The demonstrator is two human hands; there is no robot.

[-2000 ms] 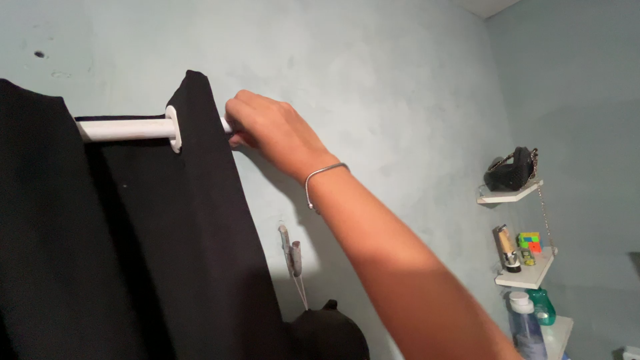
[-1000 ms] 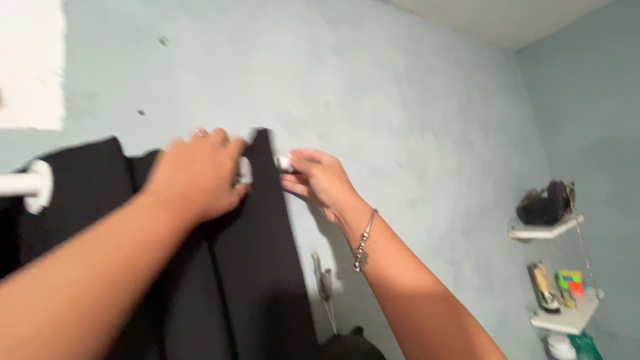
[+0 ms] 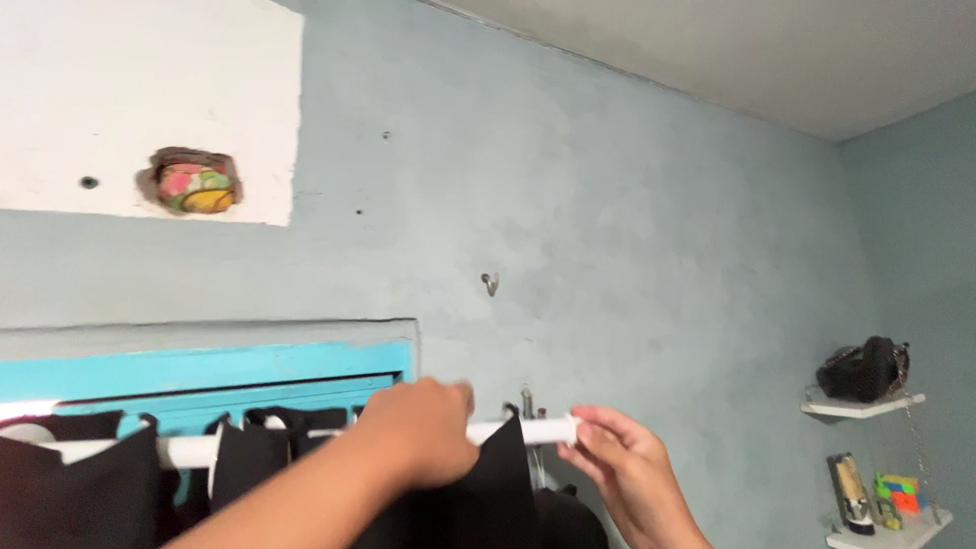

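A white curtain rod (image 3: 188,451) runs across the lower part of the head view, threaded through white rings in a black curtain (image 3: 488,503). My right hand (image 3: 629,465) pinches the rod's right end between thumb and fingers. Around the rod to the left of it, my left hand (image 3: 419,431) is closed, close to the curtain's last fold; whether it grips the rod, the cloth or both is hidden. The rod is off the wall, in front of a turquoise door frame (image 3: 305,366).
A metal hook (image 3: 490,284) sticks out of the blue wall. Wall shelves at the right hold a black bag (image 3: 865,370), a bottle (image 3: 852,492) and a colourful puzzle cube (image 3: 903,494). A dark rounded thing (image 3: 568,518) hangs behind the rod. Patterned cloth (image 3: 194,187) fills a wall hole.
Two seconds ago only one hand showed, at the rod's end; my left hand came in at the curtain's edge. More of the rod's right end now sticks out past the curtain. The view has tilted up.
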